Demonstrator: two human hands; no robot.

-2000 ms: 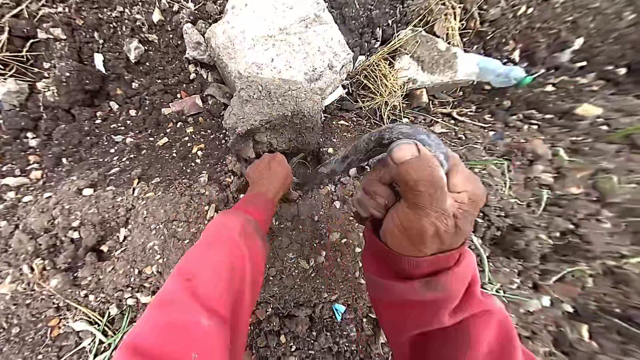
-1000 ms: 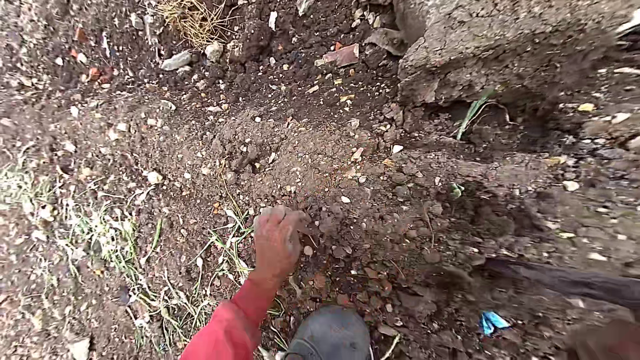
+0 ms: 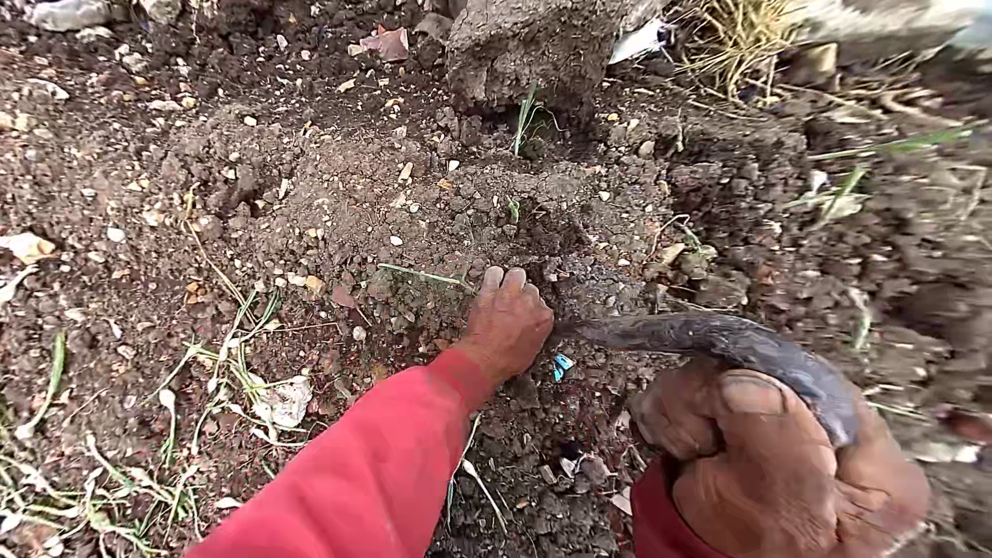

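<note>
My right hand (image 3: 783, 457) is closed around a dark, curved tool (image 3: 697, 333), seemingly a horn or curved digging tool; its tip points left into the soil. Just left of that tip, my left hand (image 3: 511, 318) is down at the soil with fingers curled around a thin green onion seedling (image 3: 422, 273), whose leaf sticks out to the left. Below the left wrist lies another seedling with a pale bulb (image 3: 484, 488). Small green shoots (image 3: 525, 120) stand upright in the soil under the large stone. Both arms wear red sleeves.
A large dirt-covered stone (image 3: 535, 54) sits at the top, with dry grass (image 3: 732, 46) to its right. Pulled seedlings (image 3: 116, 496) lie scattered at the lower left, near a pale stone (image 3: 283, 401). A blue scrap (image 3: 562, 366) lies beside my left hand.
One second ago my left hand was near the loose seedlings; now it is by the tool's tip. The right hand and tool have come back fully into view. The view has shifted.
</note>
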